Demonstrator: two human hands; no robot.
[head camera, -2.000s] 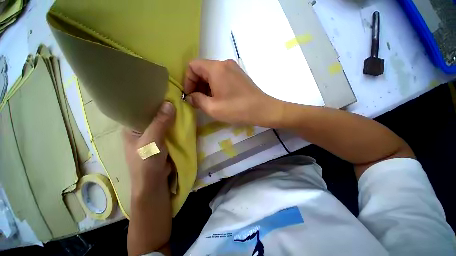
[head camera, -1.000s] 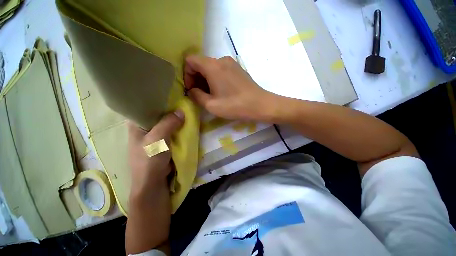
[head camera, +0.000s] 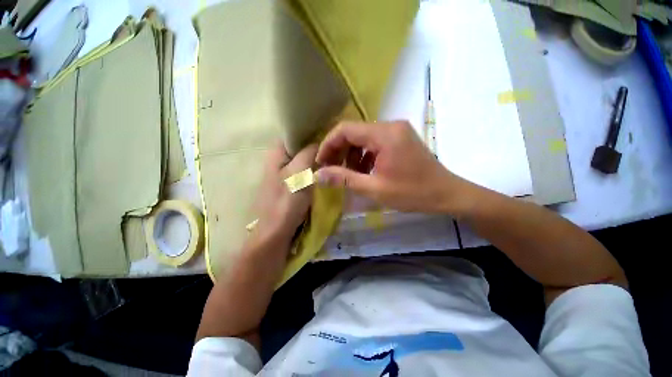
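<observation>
An olive panel (head camera: 239, 110) lies in front of me, its right part lifted and folded so that its yellow backing (head camera: 390, 51) shows. My left hand (head camera: 276, 195) is closed on the folded panel near its lower edge; its fingertips are partly hidden. My right hand (head camera: 387, 162) has thumb and forefinger at a small masking tape piece (head camera: 300, 180) on the back of my left hand. Whether the right fingers grip the tape is unclear. No metal fitting can be made out now. The white-handled awl (head camera: 429, 118) lies on the white paper.
Stacked olive panels (head camera: 110, 140) lie at left, beside a tape roll (head camera: 175, 233). The grey-edged work board (head camera: 549, 158) is at right. Beyond it are a dark hammer (head camera: 611, 140), another tape roll (head camera: 600, 44), cut pieces (head camera: 608, 13) and a blue tray rim (head camera: 654, 55).
The view has shifted left. My right hand has moved from the yellow backing beside the fold to the tape piece on my left hand. The shiny piece at its fingertips no longer shows.
</observation>
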